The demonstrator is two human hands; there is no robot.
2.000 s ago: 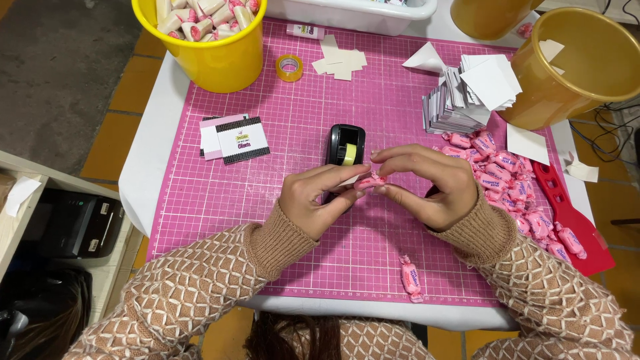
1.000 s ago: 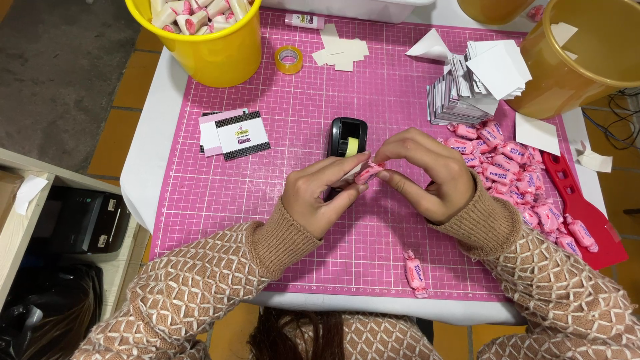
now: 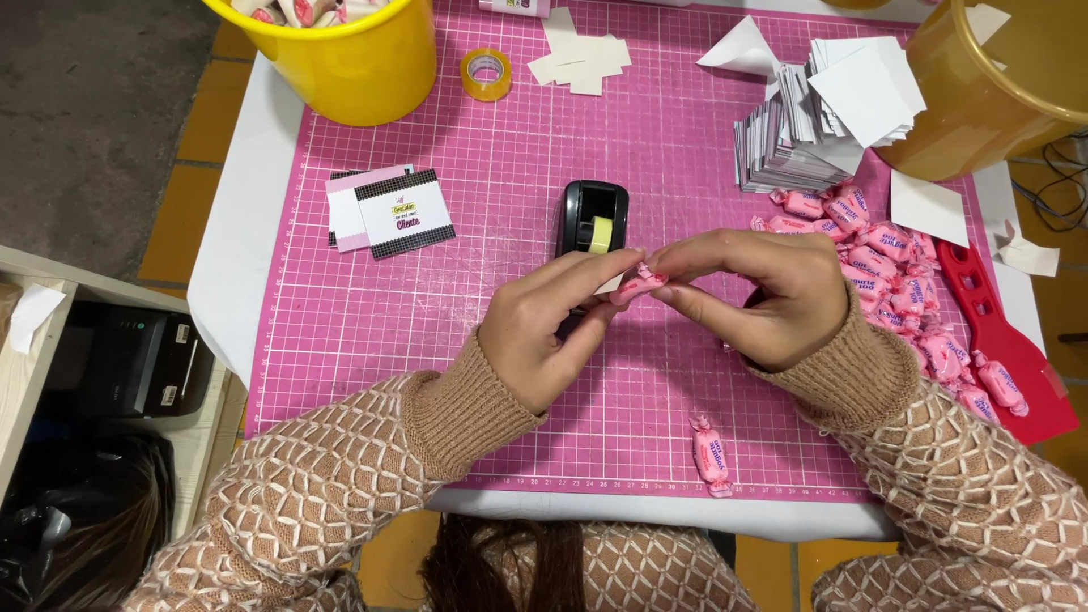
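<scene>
Between my two hands is a pink wrapped candy (image 3: 636, 287) with a small piece of white card beside it. My left hand (image 3: 548, 323) pinches the candy's left part and the card; my right hand (image 3: 756, 293) grips its twisted wrapper end with thumb and forefinger. Just beyond my left fingers stands a black tape dispenser (image 3: 595, 200) with a yellowish roll. A single wrapped candy (image 3: 709, 456) lies near the front edge of the pink cutting mat (image 3: 527, 442). To the right of my right hand is a pile of pink candies (image 3: 884, 263).
A yellow bucket (image 3: 365, 68) of wrapped pieces stands back left, near a tape roll (image 3: 485, 74), card pieces (image 3: 582, 55) and printed cards (image 3: 406, 212). At right are stacked papers (image 3: 790, 136), a gold bucket (image 3: 977, 102) and a red plastic scoop (image 3: 986, 314).
Both hands stay close together at the candy, with small finger movements. The view has shifted slightly. Nothing has plainly been let go.
</scene>
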